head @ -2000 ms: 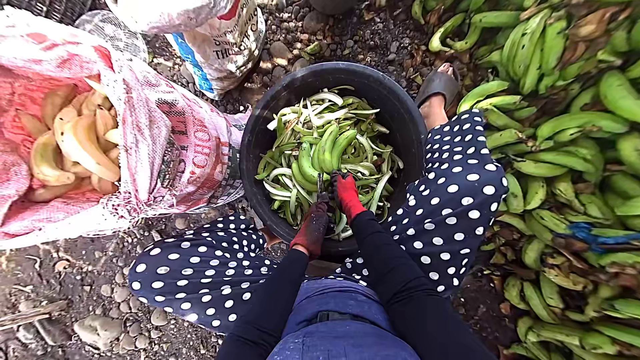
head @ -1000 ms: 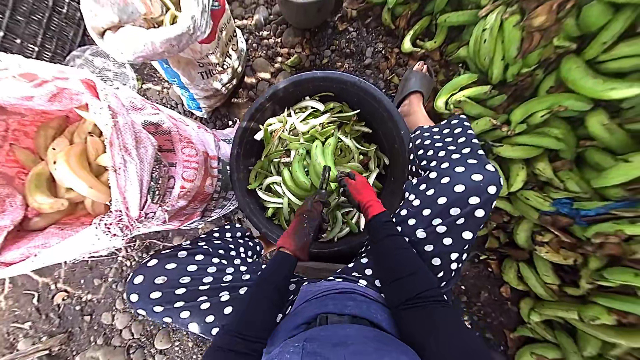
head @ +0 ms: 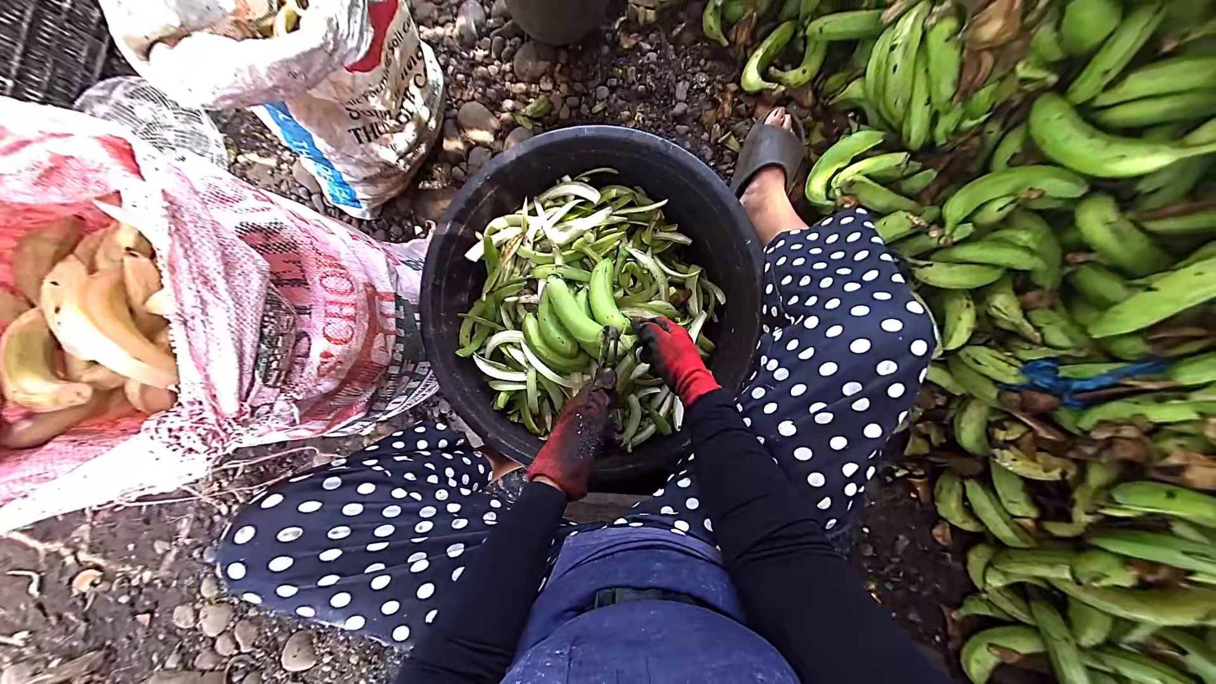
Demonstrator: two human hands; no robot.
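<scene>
A round black plastic tub (head: 458, 380) stands between my knees, with green banana peel strips (head: 570, 218) in it. On the peels lies a small bunch of unpeeled green bananas (head: 573, 313). My left hand (head: 581, 429), in a dirty red and black glove, is closed around a small dark tool (head: 609, 350), perhaps a knife, whose upper end meets the stem end of the bunch. Beside it my right hand (head: 673, 356), gloved in red and black, is at the bunch's lower right; its fingertips are partly hidden, and I cannot tell whether they grip it.
A pink and white woven sack (head: 218, 313) at the left holds peeled bananas (head: 95, 313). Another sack (head: 380, 114) stands behind it on pebbly ground. Green bananas (head: 1092, 313) are heaped along the right. A dark container (head: 559, 14) stands at the top edge, a sandaled foot (head: 771, 157) beside the tub.
The right hand was against the left hand two seconds ago; a gap stands between them now. The bananas remain in the tub near both hands.
</scene>
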